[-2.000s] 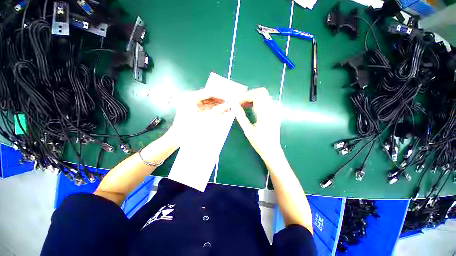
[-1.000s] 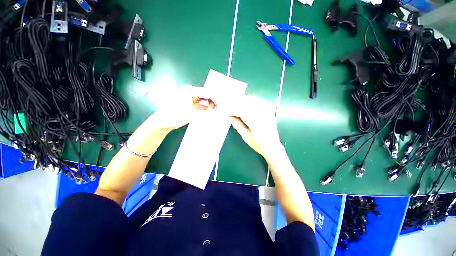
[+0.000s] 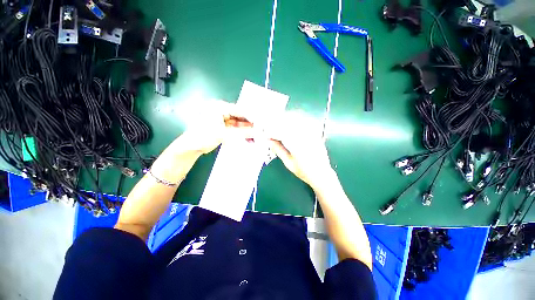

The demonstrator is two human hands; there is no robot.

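A long white sheet [image 3: 230, 176] lies slanted on the green mat in front of me. My left hand [image 3: 214, 126] is over the sheet's left side, fingers bent, and my right hand [image 3: 296, 146] is at its right edge. Both hands are washed out by glare. A small pale piece [image 3: 270, 156] shows just below my right fingertips, at the sheet's right edge; whether it is pinched cannot be told. Whether my left fingers hold anything cannot be told.
Black cable heaps lie at left [image 3: 47, 88] and right [image 3: 481, 99]. Metal-faced connector modules [image 3: 160, 71] stand by the left heap. Blue-handled cutters [image 3: 324, 44] and a slim black tool [image 3: 369, 76] lie beyond my right hand. Blue bins [image 3: 446, 255] are below the bench edge.
My right hand has come down slightly from its raised pose, with its fingers now lower at the sheet's edge. The small pale piece now shows there. The sheet stays in nearly the same place.
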